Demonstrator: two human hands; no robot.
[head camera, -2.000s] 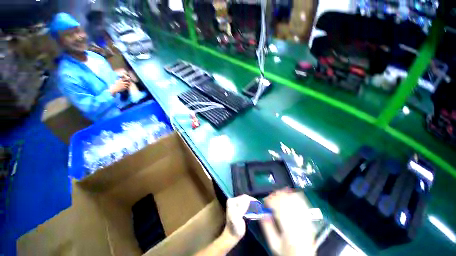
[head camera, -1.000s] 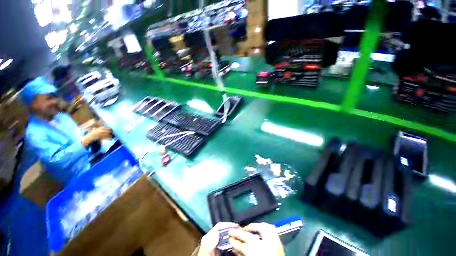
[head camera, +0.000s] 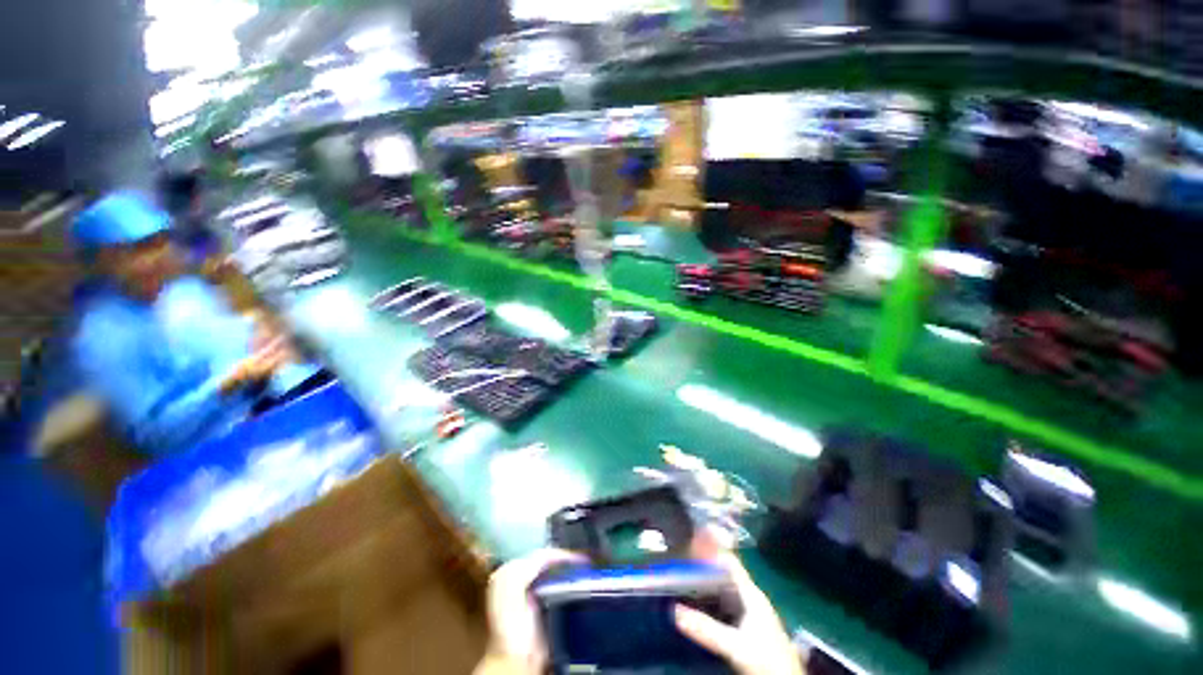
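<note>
The frame is blurred. A tablet unit (head camera: 620, 630) with a dark screen and a blue upper edge is at the bottom centre. My left hand (head camera: 512, 609) grips its left side. My right hand (head camera: 749, 617) grips its right side, with the thumb over the screen. The unit's lower part is cut off by the picture's edge. A black cover (head camera: 575, 528) with a rectangular opening lies on the green mat just beyond the unit, partly hidden by it. Small pale parts (head camera: 699, 477) lie beside the cover.
Black covers (head camera: 881, 534) stand side by side at right, with a device (head camera: 1049, 508) beyond. Keyboards (head camera: 499, 376) lie further up the bench. A carton (head camera: 310, 580) and blue bin (head camera: 132, 534) are at left, near a person (head camera: 158, 350) in blue. A green rail (head camera: 778, 353) crosses behind.
The unit, earlier seen edge-on, now shows its dark screen, with my hands apart at its two sides. The view has tilted up, showing more of the shelf.
</note>
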